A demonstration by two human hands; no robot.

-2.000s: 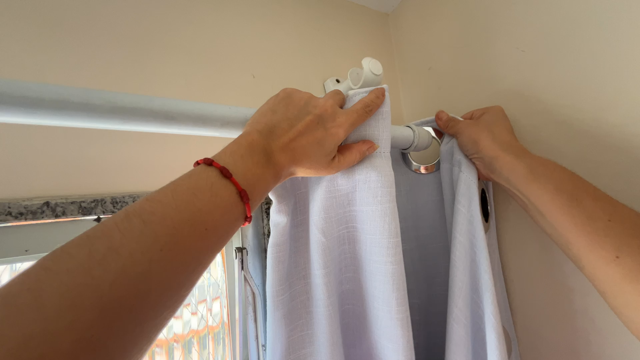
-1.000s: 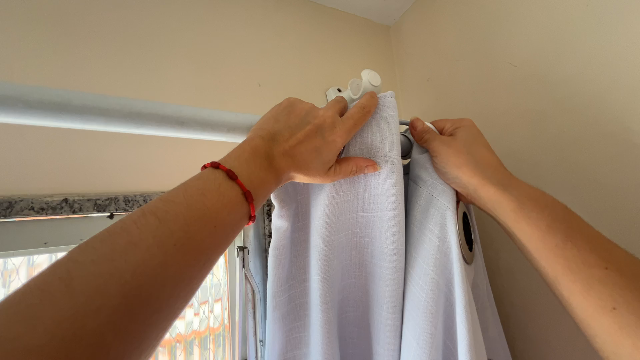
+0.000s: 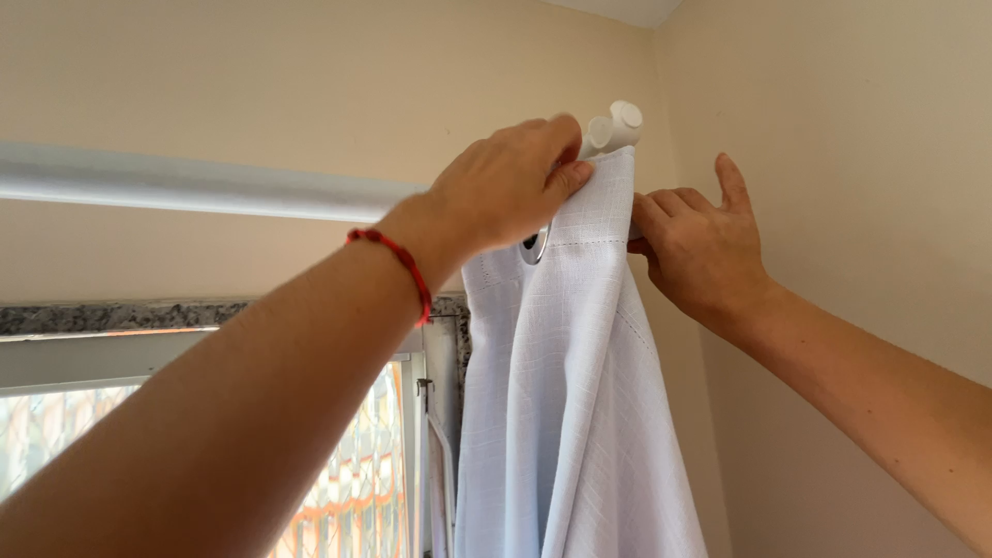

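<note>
A white eyelet curtain [image 3: 573, 349] hangs in folds at centre right. My left hand [image 3: 511, 174], with a red bracelet on its wrist, pinches the curtain's top edge between thumb and fingers. Just below that hand a metal eyelet ring [image 3: 536, 244] shows in the cloth. My right hand [image 3: 697, 232] is at the curtain's right edge, thumb or a finger raised, its other fingertips partly hidden behind the fabric; what they touch is unclear. A white curtain rod [image 3: 194, 182] runs in from the left and passes out of sight behind my left hand. White rod brackets [image 3: 614, 128] stick up above the curtain.
Beige walls meet in a corner [image 3: 666, 116] just right of the curtain, close to my right hand. Below the rod are a granite window edge [image 3: 116, 315] and a window with textured glass [image 3: 349, 465], with a metal lever [image 3: 440, 449] beside the curtain.
The curtain's right part, gripped by my right hand earlier, has moved left and bunched nearer my left hand. The eyelet at the right is no longer visible there. My right hand's grip has changed.
</note>
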